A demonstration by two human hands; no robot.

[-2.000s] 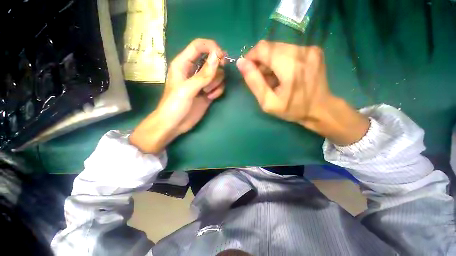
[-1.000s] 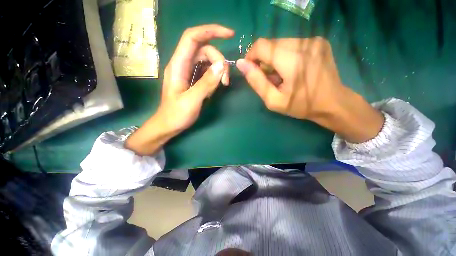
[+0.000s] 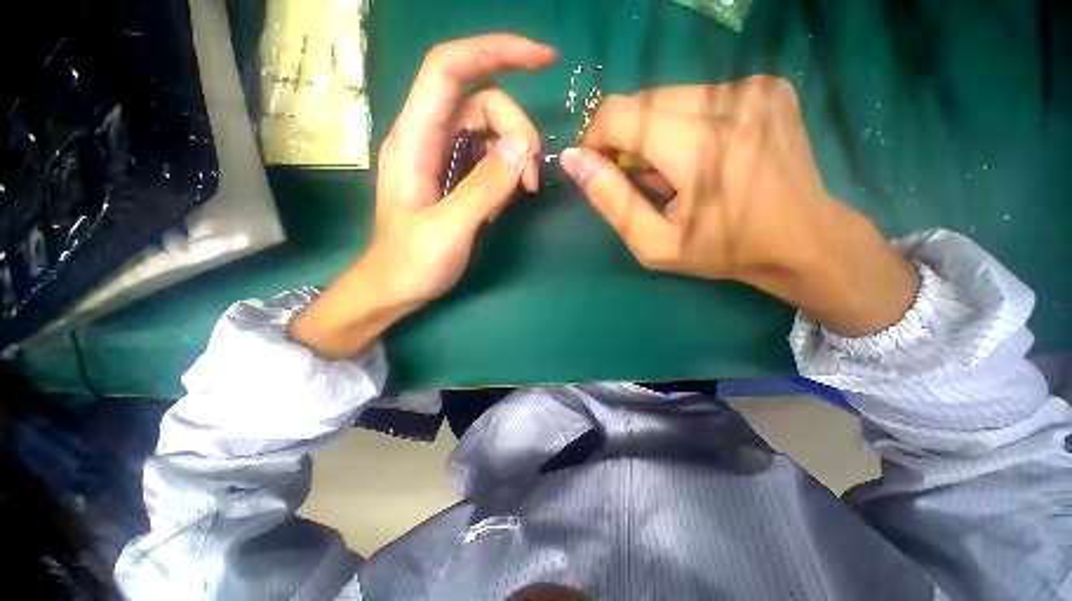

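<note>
My left hand (image 3: 453, 176) is bare and holds a small dark module (image 3: 460, 161) between palm and fingers, its index finger stretched out above. A tiny silvery piece (image 3: 549, 157) shows between my left thumb tip and my right fingertips; which hand grips it is hard to tell. My right hand (image 3: 705, 182) is closed around a short yellow handle (image 3: 635, 161), mostly hidden by the fingers. Tiny gold pieces (image 3: 591, 99) lie scattered on the green mat just beyond my right fingertips.
A glossy black blister tray (image 3: 106, 141) with a pale edge stands at the left. A pale yellow strip (image 3: 315, 88) lies beside it. A clear bag's green edge (image 3: 719, 9) shows at the top. The green mat (image 3: 588, 335) ends at its near edge before my smock.
My left index finger has lifted and stretched out from its earlier curl. The view has shifted, so the bag is nearly out of frame and more gold pieces show.
</note>
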